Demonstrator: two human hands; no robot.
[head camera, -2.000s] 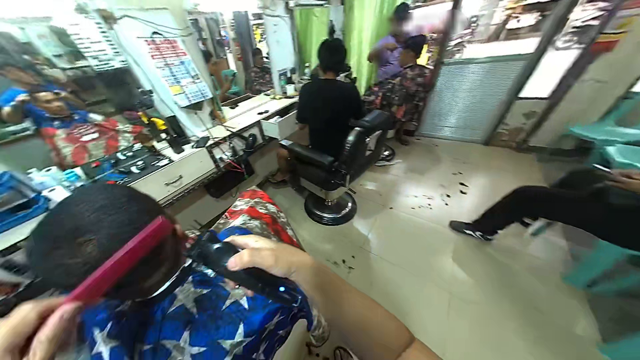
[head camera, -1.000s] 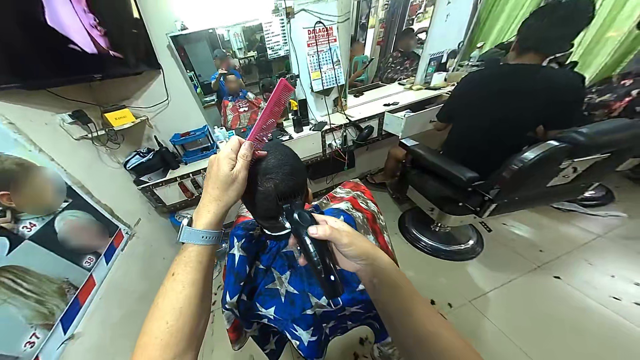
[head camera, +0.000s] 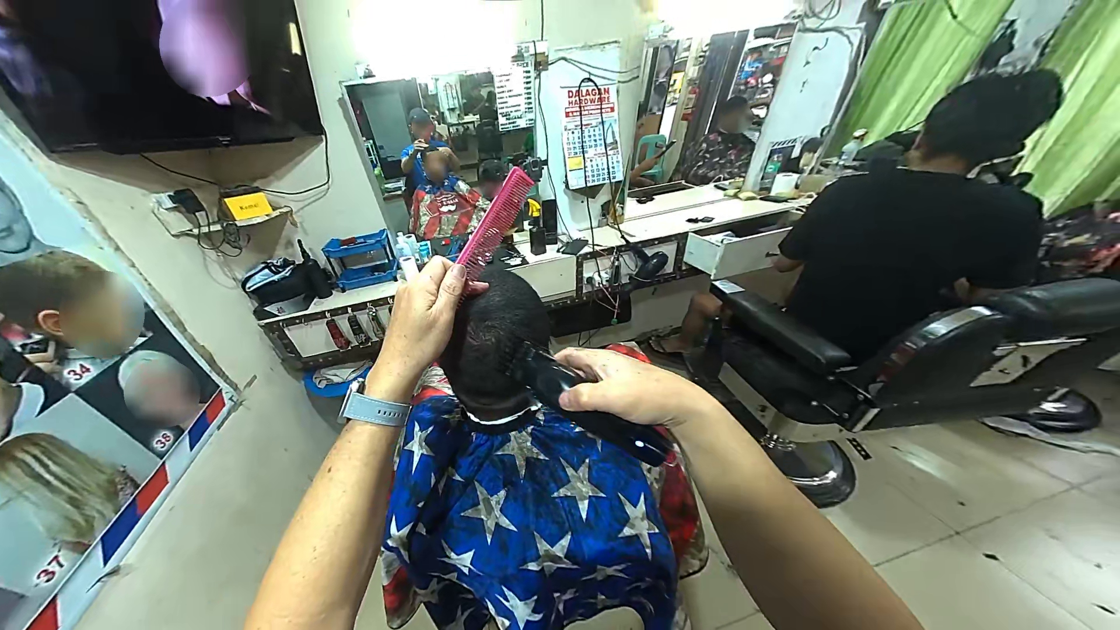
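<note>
A seated person's head (head camera: 494, 337), dark hair cut short, is seen from behind between my hands. The person wears a barber cape (head camera: 542, 516) with white stars on blue and some red, above a white neck strip (head camera: 500, 421). My left hand (head camera: 429, 306) grips a pink comb (head camera: 496, 219), its teeth end pointing up, beside the top left of the head. My right hand (head camera: 621, 385) is closed around a black hair clipper (head camera: 595, 411); its blade end lies against the lower right back of the head.
A black barber chair (head camera: 831, 350) with a person in a black shirt (head camera: 919, 245) stands at right. Ahead runs a counter (head camera: 674, 223) with an open drawer (head camera: 735, 252), blue trays (head camera: 360, 260) and a hanging hair dryer (head camera: 649, 265). A poster (head camera: 105, 394) covers the left wall.
The view has swung left since two seconds ago. The comb was then across the back of the head and now points upward beside its top; the clipper's blade end remains near the head.
</note>
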